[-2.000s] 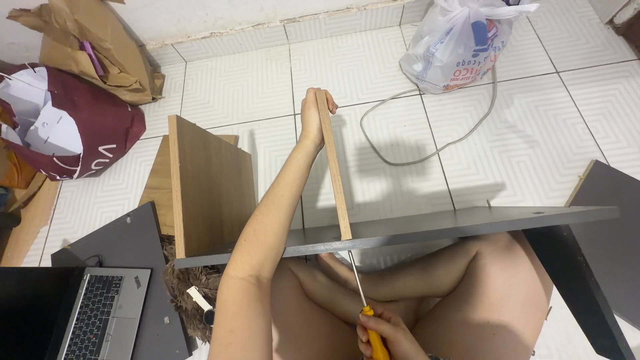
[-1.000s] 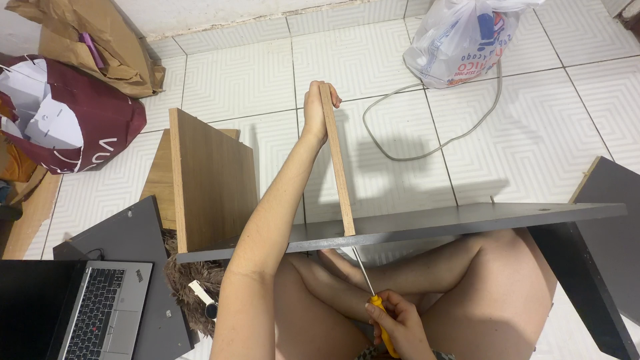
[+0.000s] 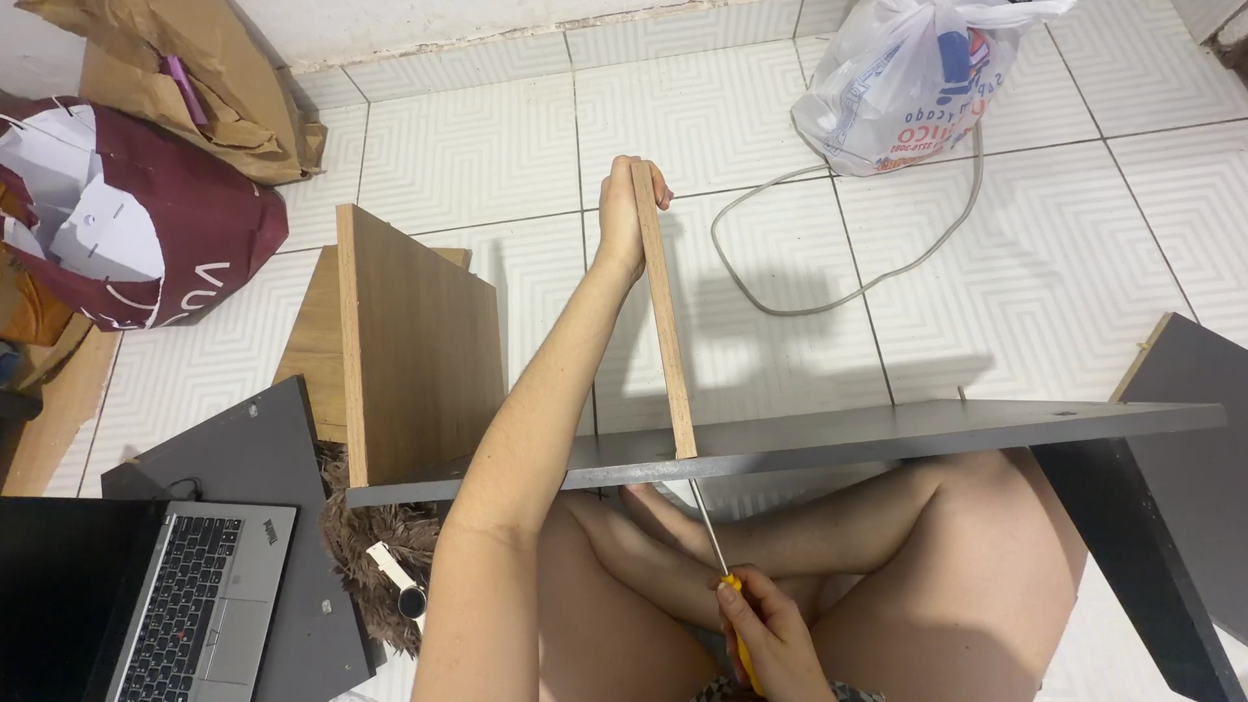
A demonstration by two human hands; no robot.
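Note:
My left hand is wrapped around the far end of a wood-grain board, seen on its edge. That board's near end meets a long grey panel standing across my lap. On the near side of the panel, my right hand grips the yellow handle of a screwdriver. Its shaft points up to the panel just below the board's end; the tip is hidden. A second wood-grain board stands upright at the panel's left end, and a dark board joins the panel near its right end.
At lower left, an open laptop lies on a grey board. A wristwatch rests on brown fur. Maroon and brown paper bags stand upper left. A plastic bag and a grey cable are on the tiles; another grey board is at right.

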